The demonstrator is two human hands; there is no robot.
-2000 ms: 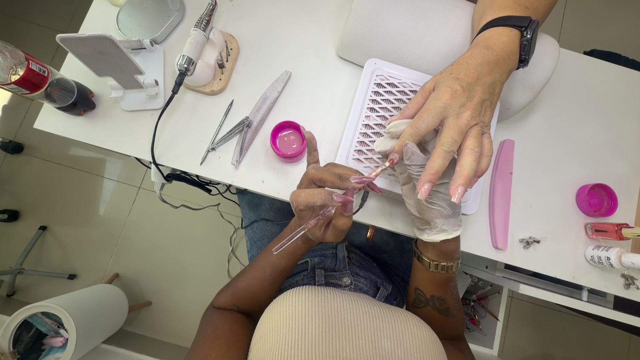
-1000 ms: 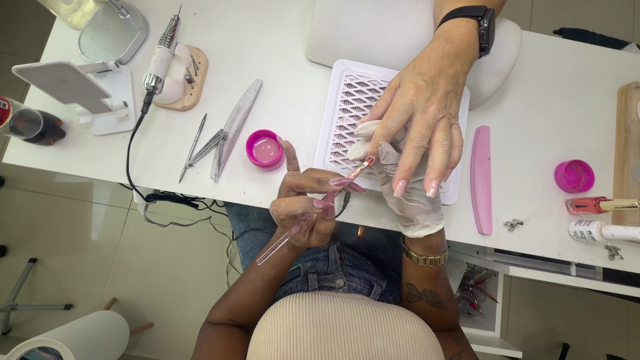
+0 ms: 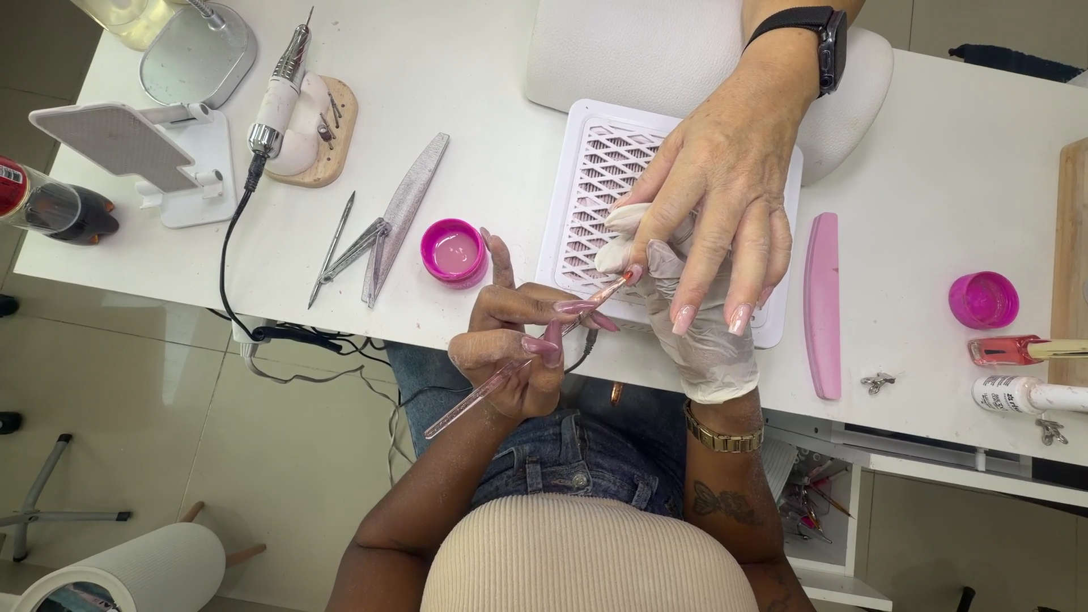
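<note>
My bare left hand [image 3: 518,348], with long pink nails, grips a slender clear-handled brush [image 3: 493,393]. The brush's reddish tip meets the nail of another person's finger. My right hand [image 3: 701,314], in a whitish translucent glove, holds that finger from beneath. The other person's hand [image 3: 722,200] reaches down from the top right, its remaining fingers spread over my glove. Beneath the hands lies a white dust collector with a lattice grille [image 3: 595,204]. An open magenta jar [image 3: 454,253] of pink product stands just left of my left hand.
Left on the table are a grey nail file [image 3: 408,212], metal C-curve tweezers [image 3: 357,251], an electric nail drill [image 3: 276,106] and a phone stand [image 3: 200,178]. Right are a pink file [image 3: 822,306], a magenta cap [image 3: 983,300] and bottles [image 3: 1007,393]. A white armrest [image 3: 637,51] lies behind.
</note>
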